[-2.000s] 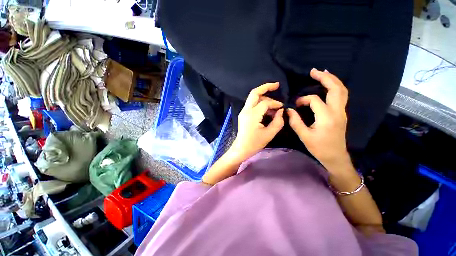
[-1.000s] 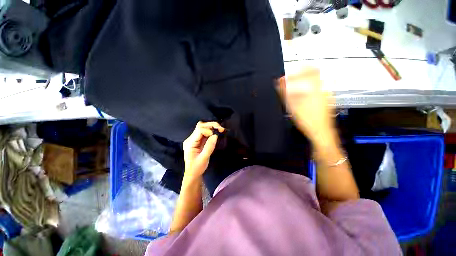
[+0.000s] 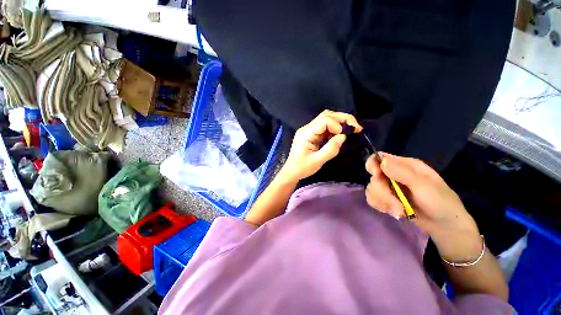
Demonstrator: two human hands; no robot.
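Note:
The dark jacket [image 3: 424, 80] lies over the table edge and my lap. My left hand [image 3: 320, 143] pinches a small dark edge of it between thumb and fingertips. My right hand [image 3: 418, 189] holds a thin tool with a yellow handle [image 3: 401, 198] and a dark pointed shaft. The shaft points up and left to the edge at my left fingertips. Whether the point touches the cloth cannot be told.
A blue slatted basket [image 3: 200, 114] with clear plastic bags [image 3: 215, 169] stands left of my lap. A red crate [image 3: 149, 239], green sacks [image 3: 128, 192] and beige cut pieces [image 3: 83, 92] lie further left. The white table [image 3: 523, 101] is at right.
My right hand left the cloth, reached right to the table, and is back at the jacket with the yellow-handled tool. My left hand keeps pinching the edge. The view turned right, then back left.

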